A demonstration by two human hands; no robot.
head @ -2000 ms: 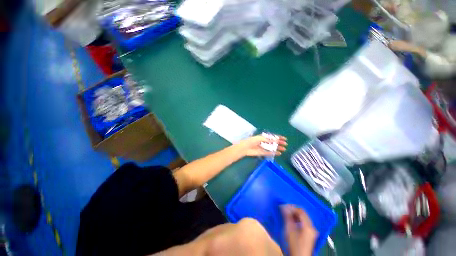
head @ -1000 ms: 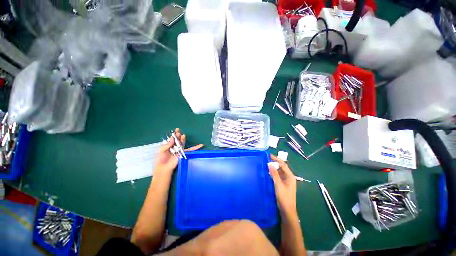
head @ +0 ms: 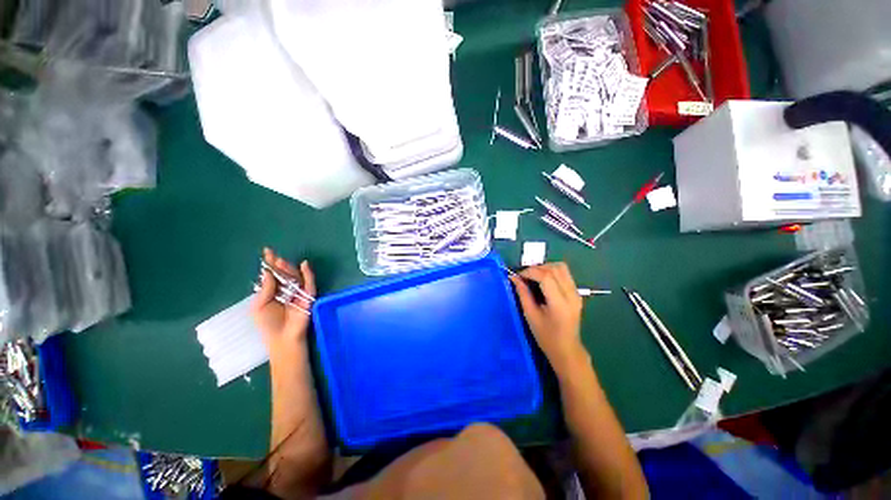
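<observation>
My left hand point(head: 283, 301) holds a few silver cylinders with thin rods point(head: 285, 286), fanned out, at the left edge of the blue tray. My right hand point(head: 549, 305) is at the tray's right edge, fingers bent; a thin dark piece shows at its fingertips, and a silver rod-like piece point(head: 592, 292) lies just right of it. Whether the hand grips either is unclear. The blue tray point(head: 425, 350) shows no parts inside. A clear plastic box point(head: 363, 234) beyond it holds rows of silver cylinders.
A white ribbed pad point(head: 233, 344) lies left. Tweezers point(head: 664, 340), a clear tub of parts point(head: 742, 311) and a white device box point(head: 705, 171) stand right. Paper labels point(head: 506, 225), loose cylinders, a label-filled box point(head: 591, 83) and a red tray point(head: 737, 59) are farther off. White boxes point(head: 283, 107) stand beyond.
The view has swung and moved closer since the blurred first frame. My left hand still holds cylinders. My right hand moved from over the tray to its right edge and stays there.
</observation>
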